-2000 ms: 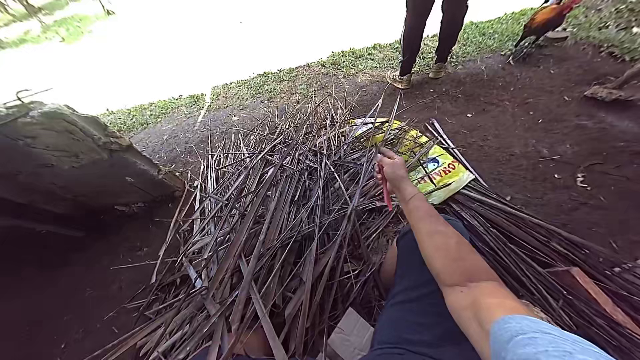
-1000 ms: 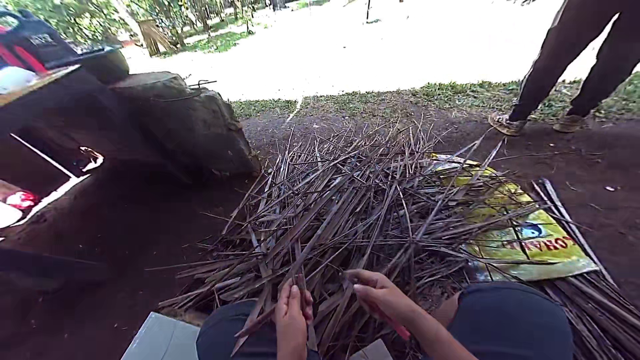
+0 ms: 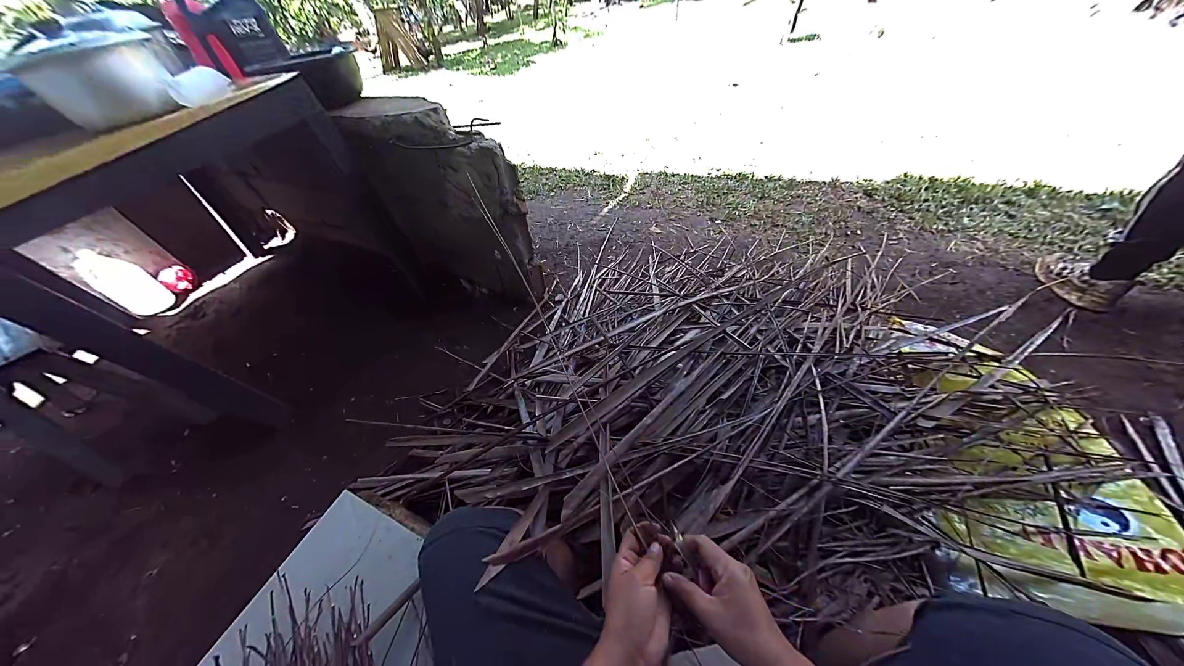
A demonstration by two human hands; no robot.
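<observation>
A large heap of dry brown palm leaf strips [image 3: 703, 388] lies in front of my knees. At the heap's near edge my two hands meet, fingertips nearly touching. My left hand [image 3: 638, 587] pinches a thin palm leaf rib [image 3: 622, 495], which rises from the fingers over the heap. My right hand [image 3: 726, 592] is closed beside it; a small shiny tip, perhaps a blade, shows at its fingers, and the rest of what it holds is hidden. At the lower left, a bundle of thin ribs [image 3: 314, 629] rests by a pale flat board [image 3: 342, 555].
A yellow printed sack [image 3: 1091, 546] lies partly under the heap at the right. On the left stand a wooden table [image 3: 157, 139] bearing basins and a broken concrete block [image 3: 444, 194]. A person's leg and shoe [image 3: 1091, 277] show at the right edge.
Two seconds ago my right arm reached out over the heap with a red-handled tool; now both hands are together near my knees. The view has swung left.
</observation>
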